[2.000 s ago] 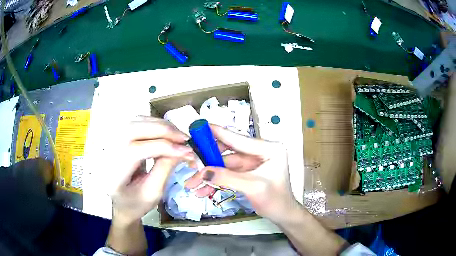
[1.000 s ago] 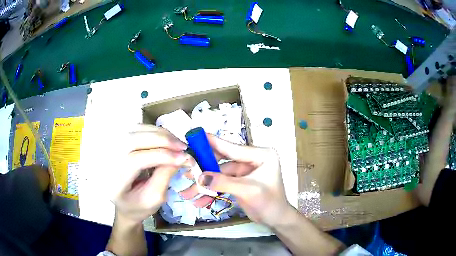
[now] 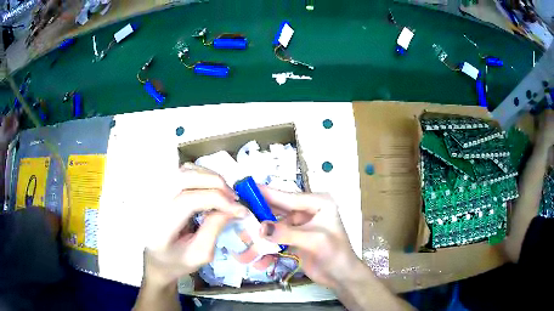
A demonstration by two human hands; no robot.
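Note:
My right hand (image 3: 316,234) holds a blue battery cell (image 3: 256,201), tilted, its dark end up and to the left. Thin wires (image 3: 293,262) hang below that hand. My left hand (image 3: 197,218) is at the cell's left side, its fingertips pinched on a white piece (image 3: 262,242) that shows between the hands along the cell. Whether the piece is still stuck to the cell is hard to tell. Both hands are above an open carton (image 3: 237,141) of loose white pieces (image 3: 217,165).
A green belt (image 3: 340,79) crosses the far side with several wired blue cells (image 3: 211,69) and a white strip (image 3: 291,78). A carton of green PCB panels (image 3: 465,200) stands right, beside another person's arm (image 3: 530,188). Yellow printed sheets (image 3: 85,200) lie left.
The cells on the belt have shifted left. The white piece between my hands shows more than before. The bench sits slightly lower in the view. Both hands stay over the carton.

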